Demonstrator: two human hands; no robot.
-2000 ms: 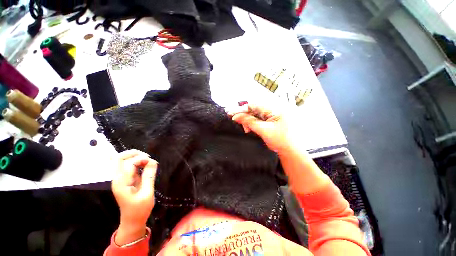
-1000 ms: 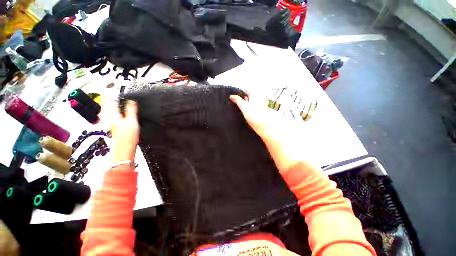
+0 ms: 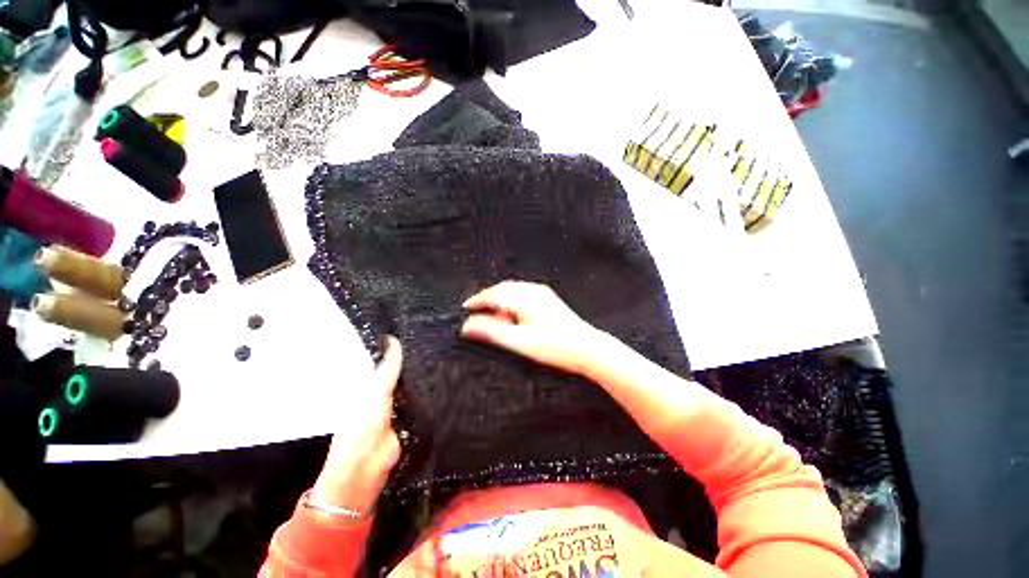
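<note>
The dark textured garment (image 3: 530, 226) lies spread over the table edge and my lap, with glinting dotted trim along its left and lower borders. My right hand (image 3: 508, 327) is on the middle of the cloth, fingertips together on a fold of it. My left hand (image 3: 381, 395) is at the left border, with the trim between thumb and fingers; part of its fingers is hidden by the cloth. No needle or thread can be made out.
On the white table (image 3: 779, 282) are a phone (image 3: 252, 226), a curved button pile (image 3: 167, 285), black cones (image 3: 119, 401), tan cones (image 3: 81, 291), a speckled heap (image 3: 296, 122), orange-handled scissors (image 3: 397, 72) and striped bundles (image 3: 671, 147). Dark garments lie at the far side.
Both hands have come down from the garment's far edge, the left to the left border and the right to the middle. The cloth lies flatter, and the phone shows again.
</note>
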